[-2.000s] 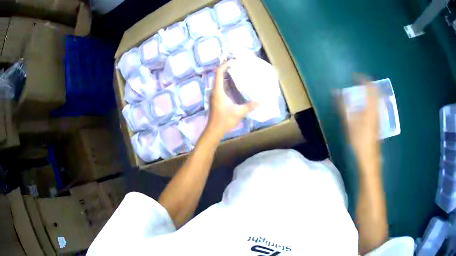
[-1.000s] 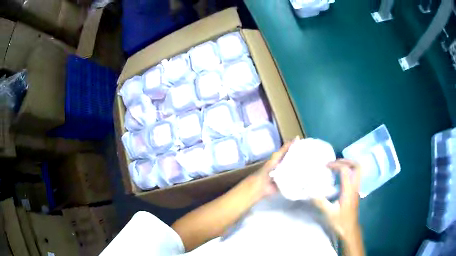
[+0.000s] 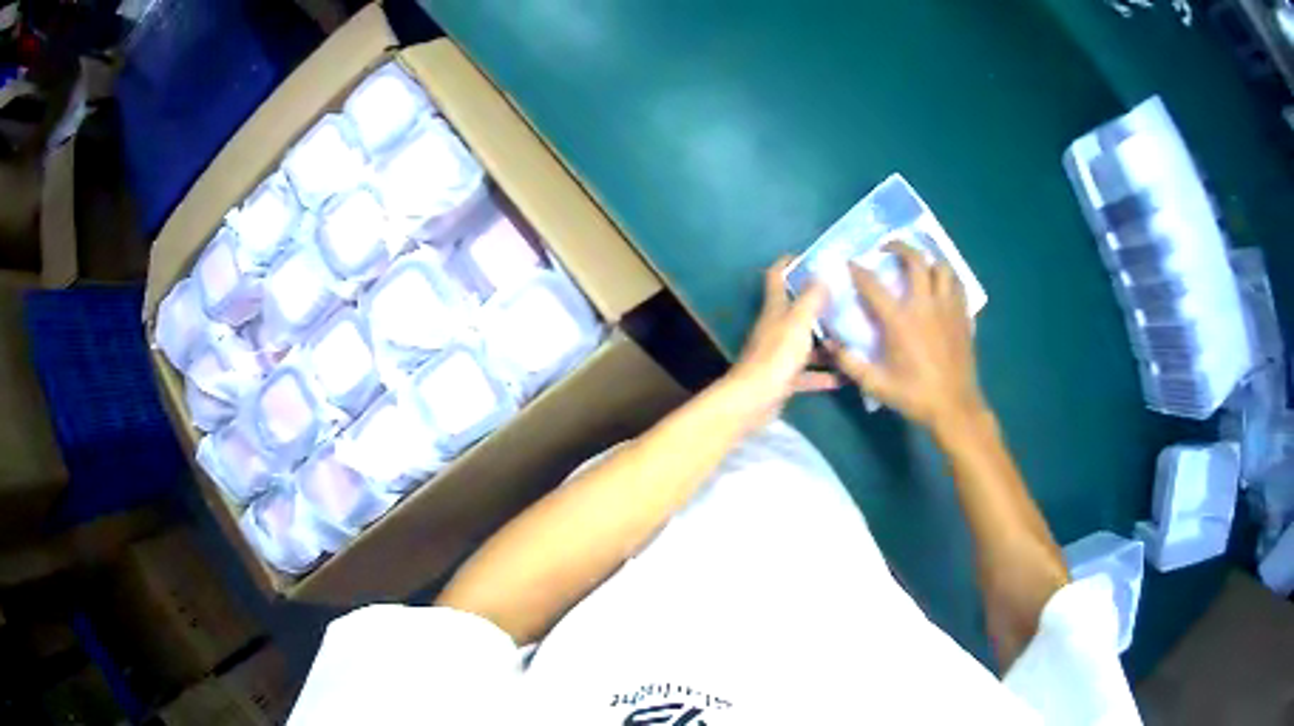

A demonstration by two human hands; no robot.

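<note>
A clear blister tray lies tilted on the green bench in front of me, with a whitish wrapped unit at its near part. My left hand grips the tray and unit at their left edge. My right hand lies over the unit with fingers spread, pressing on it; the hand hides part of both. The open carton stands at the left, filled with rows of wrapped units. One spot near its right side shows a pinkish unit lower down.
Stacked blister trays lie on the bench at the right. Loose clear trays lie nearer, at the lower right. Blue crates and brown cartons are on the floor at the left.
The wrapped unit went from the carton into both hands, and now lies at the blister tray with both hands on it. The view has shifted right, so the carton appears further left.
</note>
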